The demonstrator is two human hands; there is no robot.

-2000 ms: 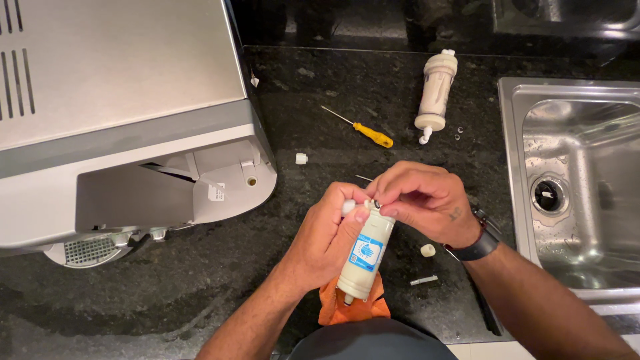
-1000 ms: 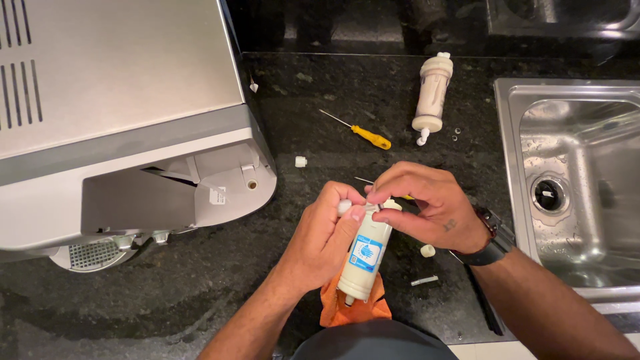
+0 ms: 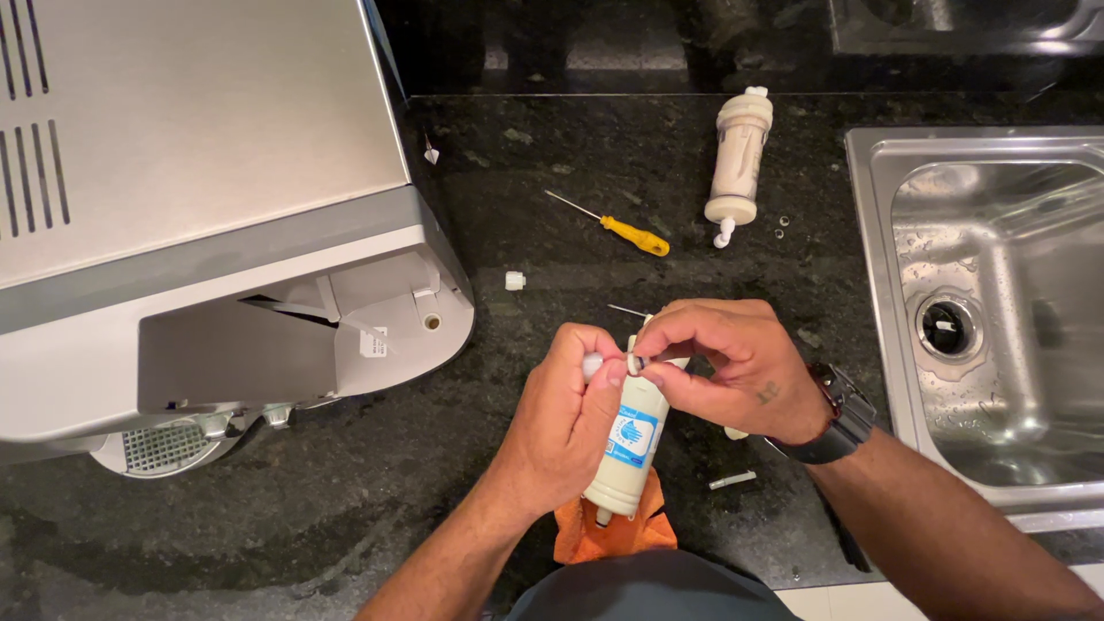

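A cream water filter cartridge [image 3: 617, 470] with a blue label lies tilted over an orange cloth [image 3: 611, 536] at the counter's near edge. Above its upper end, my left hand [image 3: 569, 405] pinches a small white plastic fitting [image 3: 592, 366] between thumb and fingers. My right hand [image 3: 733, 366], with a dark watch at the wrist, holds a small ring-like part [image 3: 636, 364] in its fingertips, close against the fitting. Whether the two parts touch is hard to tell. The fingers hide much of both, and my right hand covers part of the cartridge's upper end.
A silver appliance [image 3: 198, 112] with an open front stands at left, a steel sink [image 3: 880, 345] at right. Between them on the dark stone counter lie a yellow-handled screwdriver [image 3: 634, 235], a second filter cartridge [image 3: 740, 164], a white cap [image 3: 515, 280], small rings [image 3: 780, 226] and a short white tube [image 3: 732, 479].
The small ring-like part now shows between my fingertips. My hands have stayed over the cartridge's upper end, with only slight shifts of the fingers.
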